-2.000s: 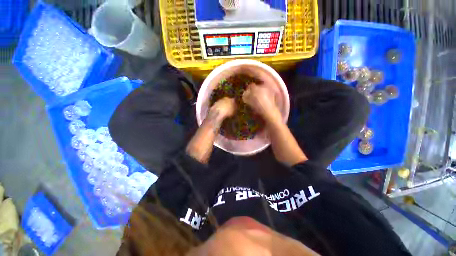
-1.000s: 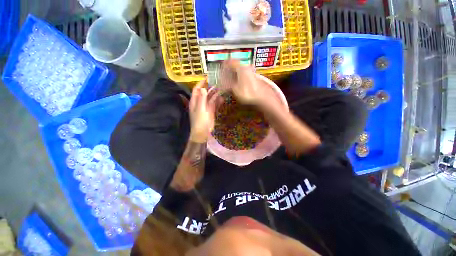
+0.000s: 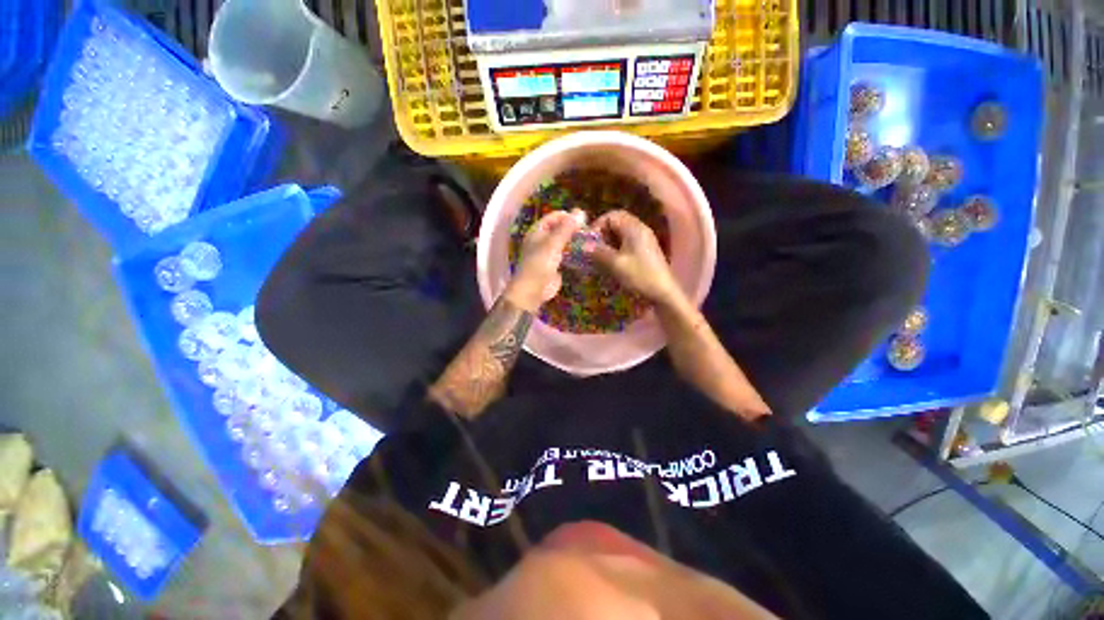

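Observation:
A pink bucket sits between the legs with mixed coloured beads in it. My left hand and my right hand are together above the beads. Their fingertips meet around a small clear ball, mostly hidden by the fingers. How full it is cannot be told. A digital scale with lit displays stands just beyond the bucket; its platform is partly cut off by the top edge.
A yellow crate is under the scale. The left blue tray holds clear balls; the right blue tray holds speckled balls. An upper-left tray holds small clear pieces, beside a translucent jug. A small blue basket is lower left.
My hands were in the beads, then raised near the scale front, and are now back over the bucket with the ball between them. The view has shifted, cutting off more of the scale platform.

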